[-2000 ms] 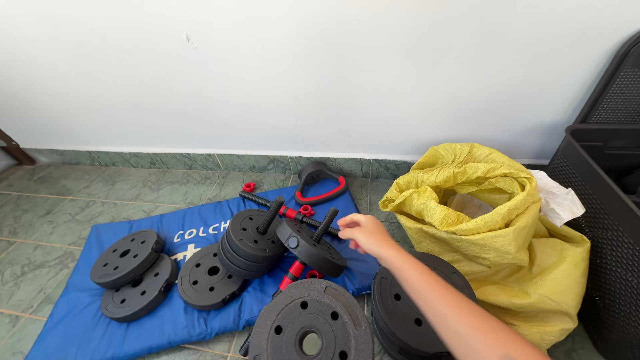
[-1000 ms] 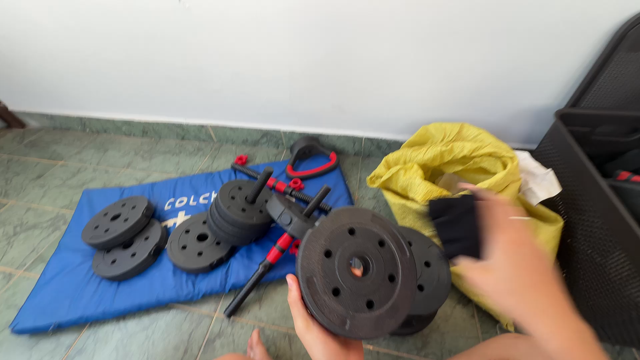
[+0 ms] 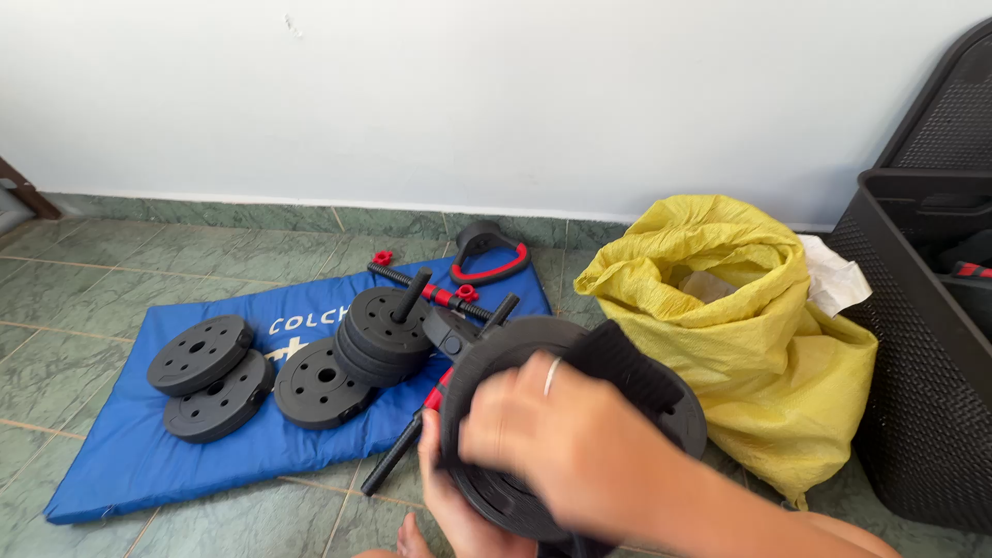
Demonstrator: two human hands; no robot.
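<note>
My left hand point(image 3: 465, 511) grips the lower left rim of a black weight plate point(image 3: 504, 496), which is held up and tilted. Across the face of that plate is my right hand point(image 3: 573, 442), blurred, with a ring on one finger, closed on a black cloth point(image 3: 620, 364). Behind them another black plate point(image 3: 690, 411) is partly covered. On the blue mat point(image 3: 186, 473) lie more plates point(image 3: 201, 349), a stack of plates point(image 3: 387, 325) around a threaded bar, and a second threaded bar with a red grip point(image 3: 442, 294). A bar end point(image 3: 391, 461) reaches over the mat's front edge.
A black handle with a red grip point(image 3: 492, 271) lies at the mat's back edge, near red star-shaped nuts point(image 3: 466, 293). An open yellow woven sack point(image 3: 759, 349) stands at the right, beside white paper point(image 3: 837, 275) and a black plastic basket point(image 3: 914, 372). A wall runs behind.
My right hand, with the black cloth, has moved from beside the yellow sack onto the held plate. Two seconds ago it was at the plate on a bar, and no plate was held up.
</note>
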